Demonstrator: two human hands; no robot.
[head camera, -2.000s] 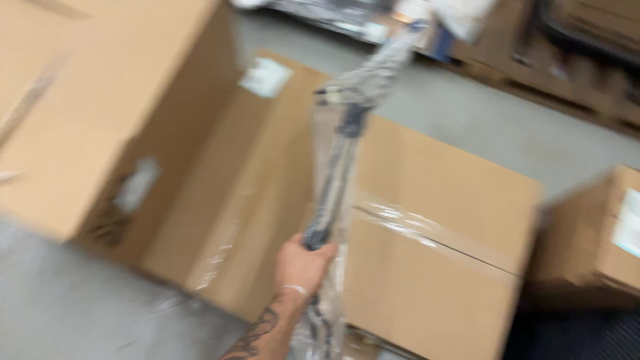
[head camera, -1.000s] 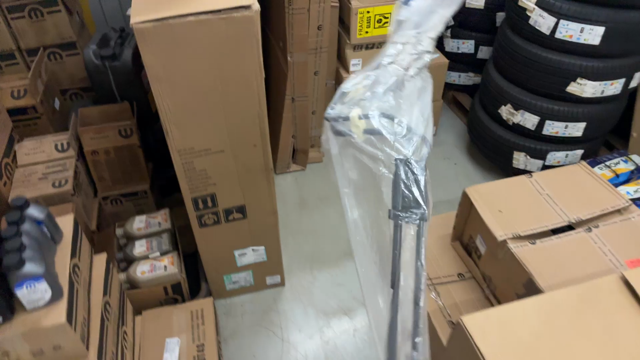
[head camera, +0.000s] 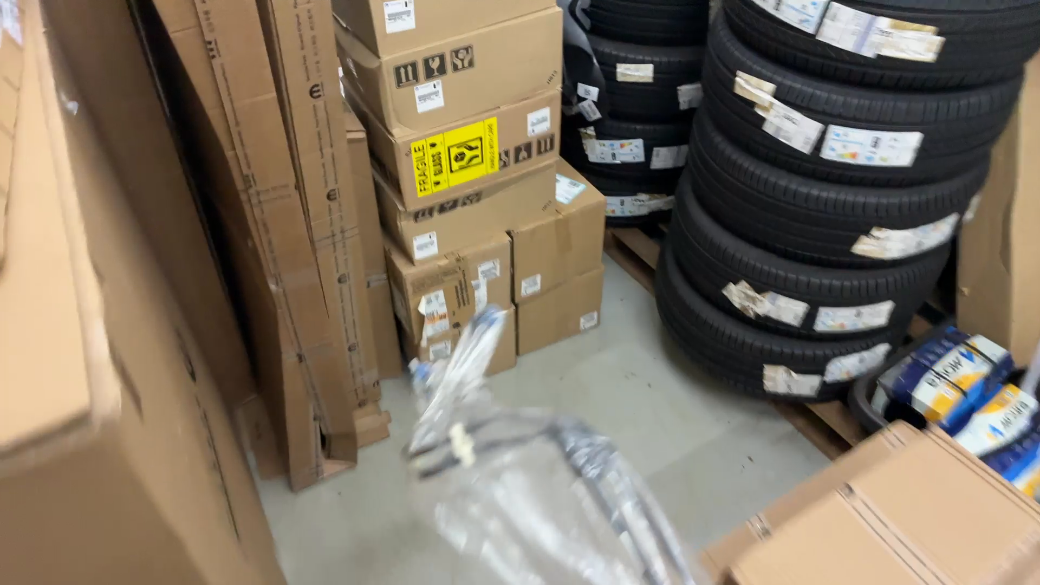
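Note:
A long dark part, made of thin rods or hoses, lies inside a clear plastic bag (head camera: 528, 487) that reaches up from the bottom edge of the view. The bag's twisted top end points toward the stacked cartons, and a pale clip or tie shows through the plastic near that end. The bag is blurred, and its lower end is cut off by the frame. Neither my left hand nor my right hand is in view, so what holds the bag is hidden.
Tall flattened cartons (head camera: 317, 244) lean at the left beside a large cardboard box (head camera: 162, 422). Stacked cartons (head camera: 471, 154), one with a yellow fragile-glass label, stand behind the bag. Stacked tyres (head camera: 812, 203) rise at the right, above blue packages (head camera: 951, 382) and a carton (head camera: 902, 520).
The view has swung far from the carton on the floor toward the tyres. The hand that gripped the bagged part two seconds ago has left the view. The bag's top now hangs lower in the picture.

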